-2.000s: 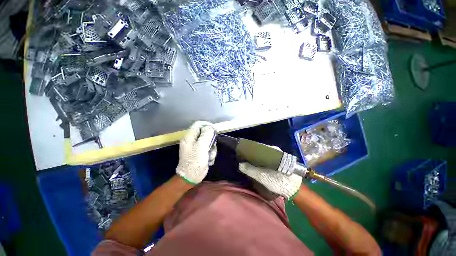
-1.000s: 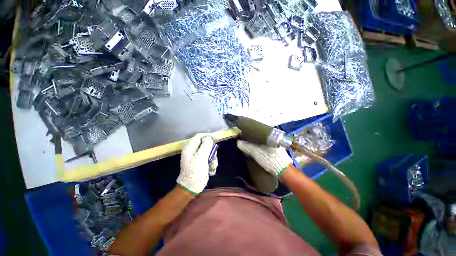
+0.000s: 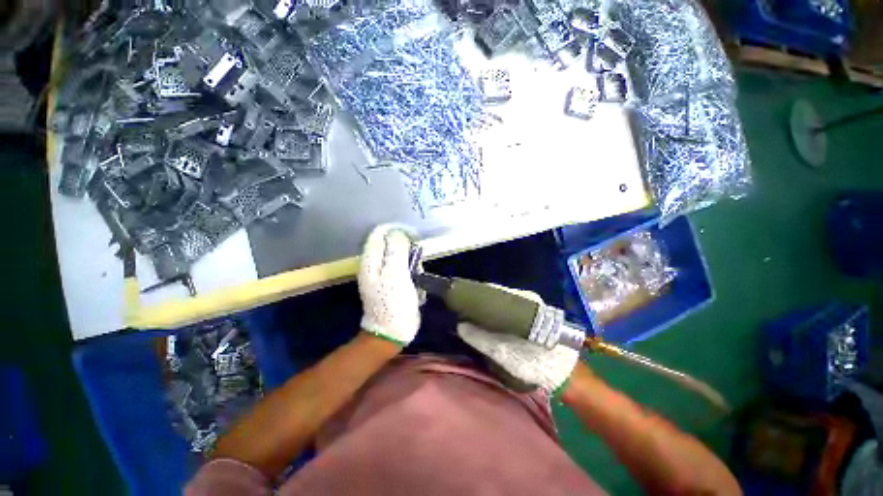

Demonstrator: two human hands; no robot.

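Observation:
My left hand (image 3: 389, 286), in a white knitted glove, is at the table's yellow near edge, closed on a small metal bracket (image 3: 415, 260) that mostly hides behind the fingers. My right hand (image 3: 521, 356), gloved too, holds the olive-green air tool (image 3: 496, 307) in front of my body. The tool's dark nose points left and meets or nearly meets the bracket; exact contact cannot be told. A heap of dark grey brackets (image 3: 208, 145) lies on the left of the table. A loose pile of thin shiny pins (image 3: 411, 97) lies mid-table.
Clear plastic bags of pins (image 3: 689, 116) lie at the table's right end. A blue bin (image 3: 692, 276) with clear bags is below right; another blue bin (image 3: 111, 387) with metal parts is below left. The air hose (image 3: 668, 368) trails right. A few brackets (image 3: 581, 101) lie at top right.
Since one second ago, the tool's nose has swung down and left from above the table edge to the bracket in my left hand. The left hand has moved slightly up and right.

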